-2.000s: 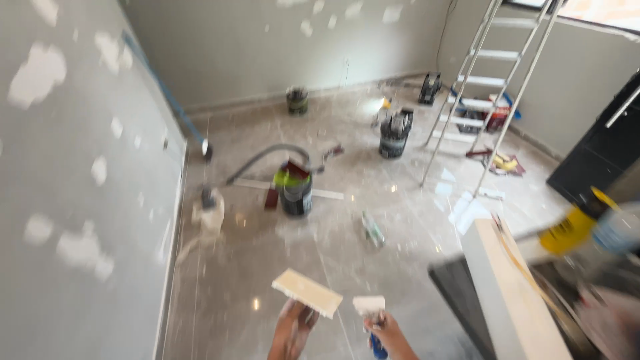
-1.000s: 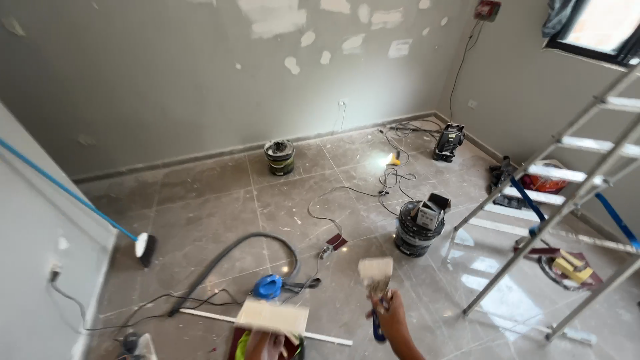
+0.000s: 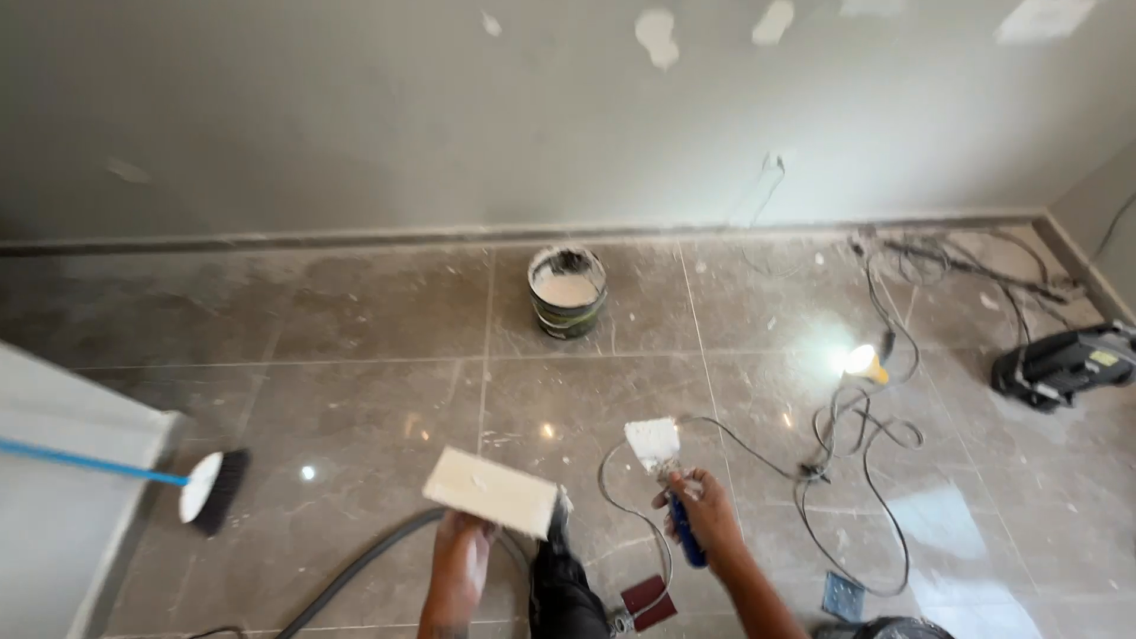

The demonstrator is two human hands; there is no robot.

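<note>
My left hand (image 3: 463, 555), slightly blurred, holds a pale rectangular board (image 3: 491, 493) from below, its flat face up. My right hand (image 3: 704, 515) grips the blue handle of a putty knife (image 3: 655, 444); white compound covers its blade. The two tools are apart. Beyond them, near the foot of the wall, a dark bucket (image 3: 569, 293) stands upright on the tiles with whitish compound inside.
A broom (image 3: 206, 488) is at the left by a wall corner. A dark hose (image 3: 364, 564) crosses the floor. On the right lie a lit lamp (image 3: 863, 362), tangled cables (image 3: 865, 417) and a black machine (image 3: 1061, 364). A dark red pad (image 3: 649, 603) lies near my leg.
The view has turned and come nearer to the wall and the compound bucket. The ladder has left the view. Both hands still hold their tools, and my leg now shows below.
</note>
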